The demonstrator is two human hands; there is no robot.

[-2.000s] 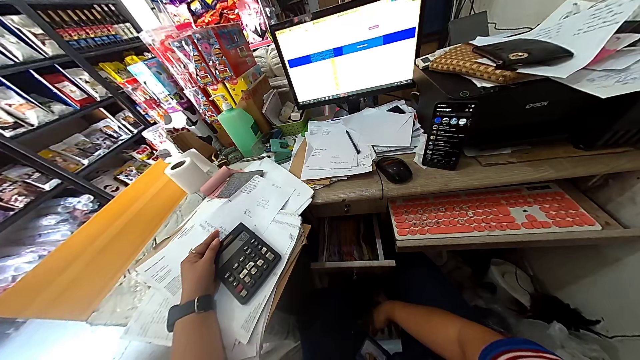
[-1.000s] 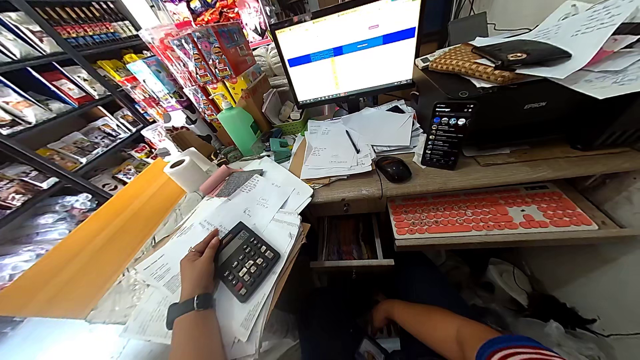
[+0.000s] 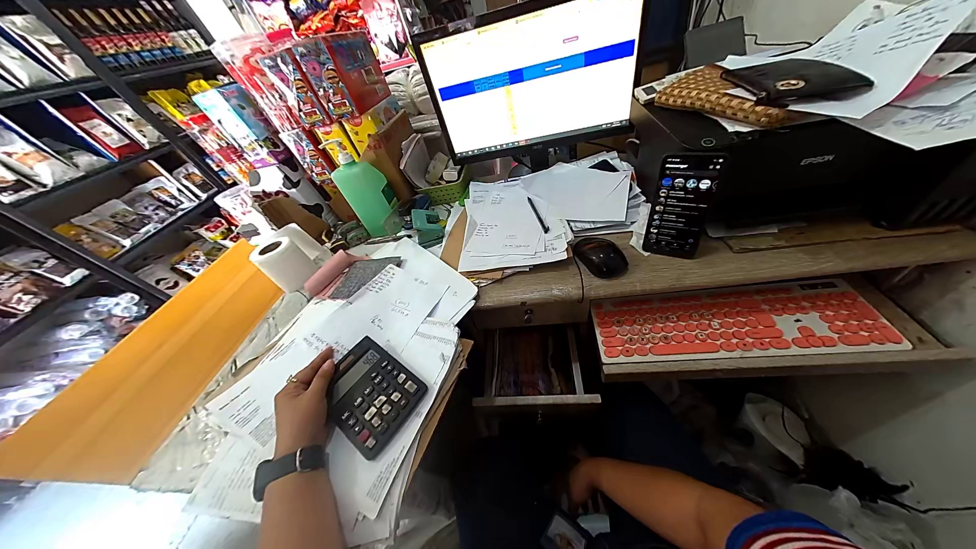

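Observation:
My left hand (image 3: 306,396), with a smartwatch on the wrist, grips the left edge of a black desk calculator (image 3: 377,398). The calculator lies tilted over a stack of handwritten papers (image 3: 396,305). My right hand (image 3: 583,482) is low in the shadow near my lap, below an open wooden drawer (image 3: 537,399); its fingers are mostly hidden. Some small item lies under that hand, too dark to name.
A monitor (image 3: 534,76), black mouse (image 3: 601,257), upright phone (image 3: 684,206), and papers with a pen (image 3: 538,215) are on the desk. A coral keyboard (image 3: 747,324) rests on the pull-out tray. Left are a paper roll (image 3: 284,261), green pump bottle (image 3: 364,194) and stocked shelves.

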